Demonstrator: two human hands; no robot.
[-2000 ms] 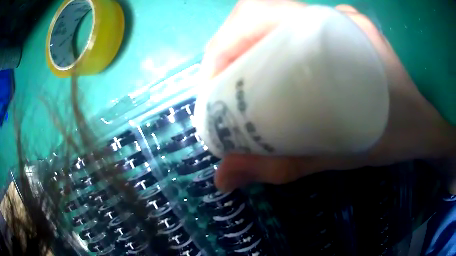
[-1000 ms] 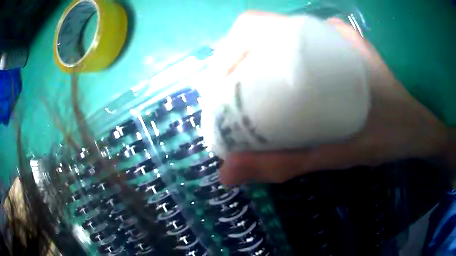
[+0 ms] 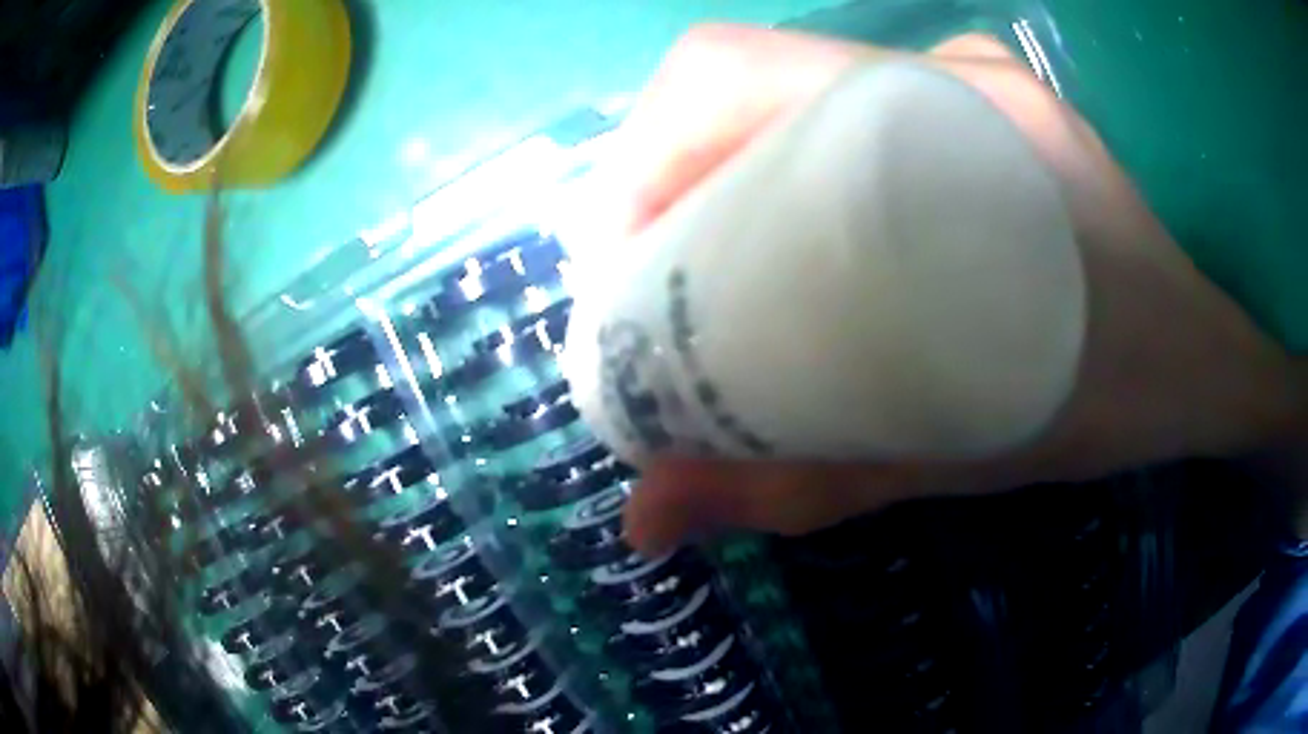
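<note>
My right hand (image 3: 1148, 330) comes in from the right edge and is wrapped around a white squeeze bottle (image 3: 875, 273) with dark print. The bottle's round base faces the camera, and its nozzle end is hidden by glare and the bottle itself. Below lies a clear plastic tray (image 3: 495, 552) with rows of small black round parts (image 3: 474, 595), many showing a short bright metal pin. Some have a pale curved line. The right part of the tray is in dark shadow under my hand. My left hand is not in view.
A yellow tape roll (image 3: 309, 93) lies on the green bench top (image 3: 459, 72) beyond the tray. A blue object (image 3: 17, 258) is at the left edge. Dark hair strands hang across the left. Blue cloth (image 3: 1277, 667) shows at the lower right.
The view has shifted slightly back and forth. The bottle tilted and now sits slightly lower relative to two seconds ago, still in my right hand. More of the tray's far rows shows.
</note>
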